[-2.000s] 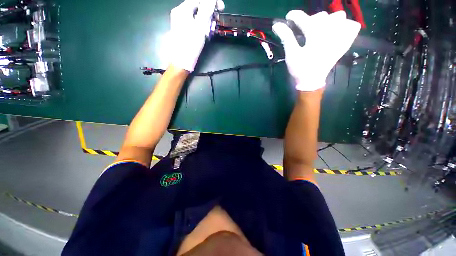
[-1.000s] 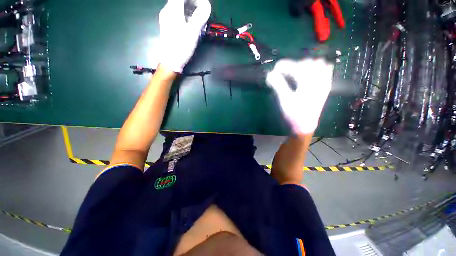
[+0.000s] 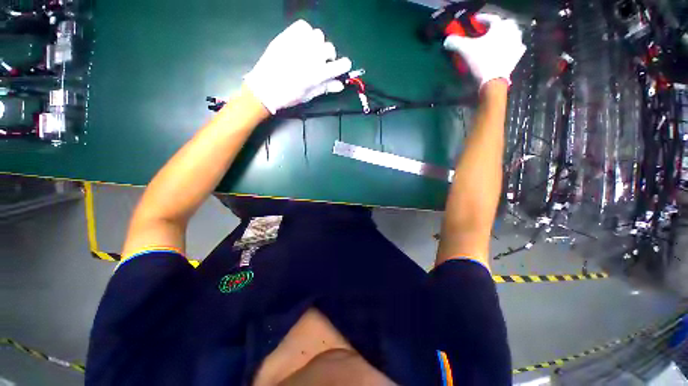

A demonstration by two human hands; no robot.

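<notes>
A thin black wire harness runs across the green mat, with several straight tie tails pointing towards me. My left hand, in a white glove, closes on its branch with red sleeves and white-metal ends; the large connector is not visible. My right hand, also white-gloved, is at the far right on the red handles of a black-bodied cable tie gun. The steel ruler lies on the mat on the near side of the harness, its right end behind my right forearm.
The green bench mat ends at a near edge before my body. Harnesses in clear plastic lie at the left. A dense pile of black, red and white harnesses lies at the right, some hanging past the edge.
My right hand has put the ruler down on the mat, moved up and right and taken hold of the red-handled tool. My left hand has moved towards me and right along the red-sleeved branch.
</notes>
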